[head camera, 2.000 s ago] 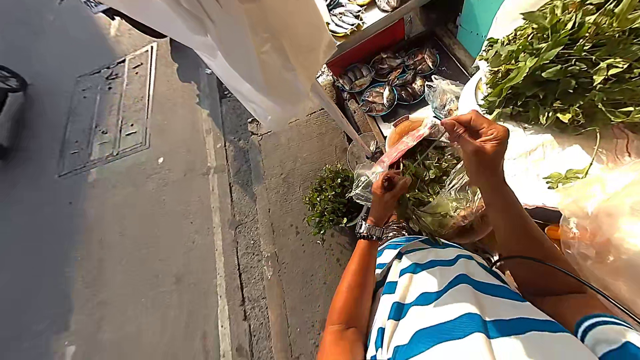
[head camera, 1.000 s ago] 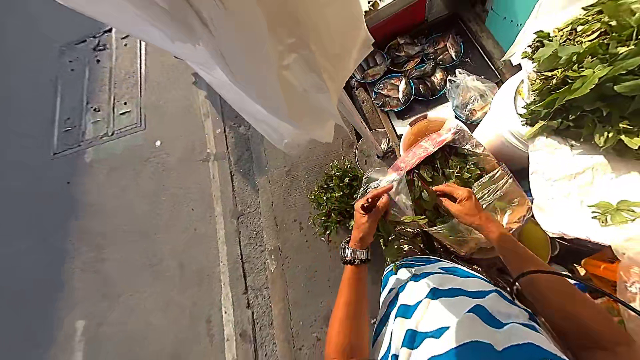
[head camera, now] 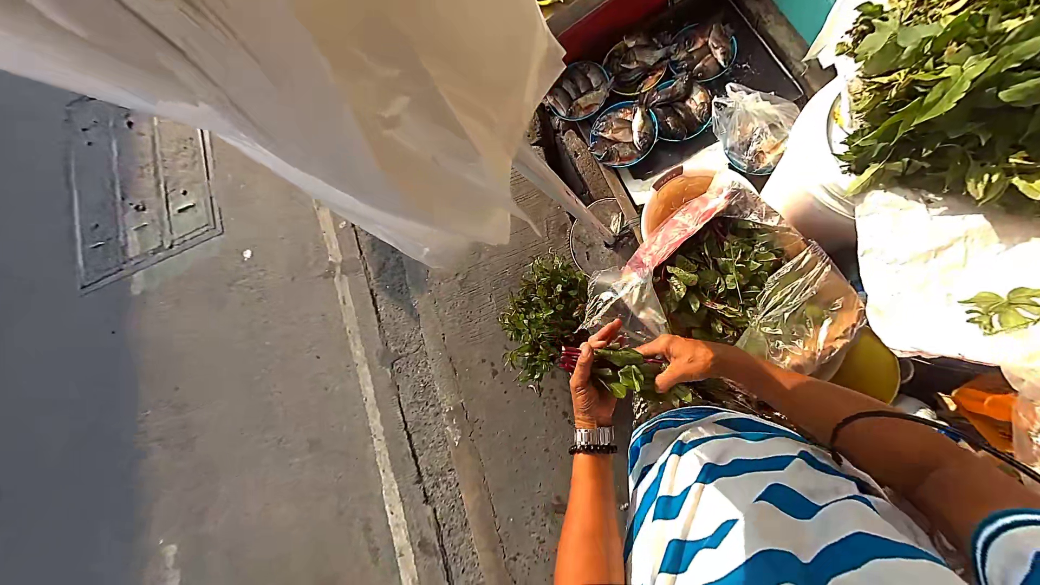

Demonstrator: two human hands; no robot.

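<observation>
A small bunch of leafy greens with reddish stems (head camera: 626, 375) lies between my hands. My left hand (head camera: 593, 382), with a metal watch and a dark beaded bracelet at its wrist, is closed around the stem end. My right hand (head camera: 686, 360) grips the leafy end from the other side. Just beyond them, an opened clear plastic bag with a pink band (head camera: 678, 231) holds more leafy greens (head camera: 719, 276). Another bushy bunch of greens (head camera: 546, 313) sits to the left of the bag, beside my left hand.
Blue-rimmed bowls of fish (head camera: 624, 134) stand at the top, near a knotted plastic bag (head camera: 754, 126). A large leafy pile (head camera: 951, 97) rests at the upper right by a white sack (head camera: 934, 268). A pale sheet (head camera: 349, 106) hangs at upper left over the road (head camera: 244, 406).
Both hands have come off the plastic bag's edge and now hold a bunch of greens. The bag stands wider open than two seconds ago.
</observation>
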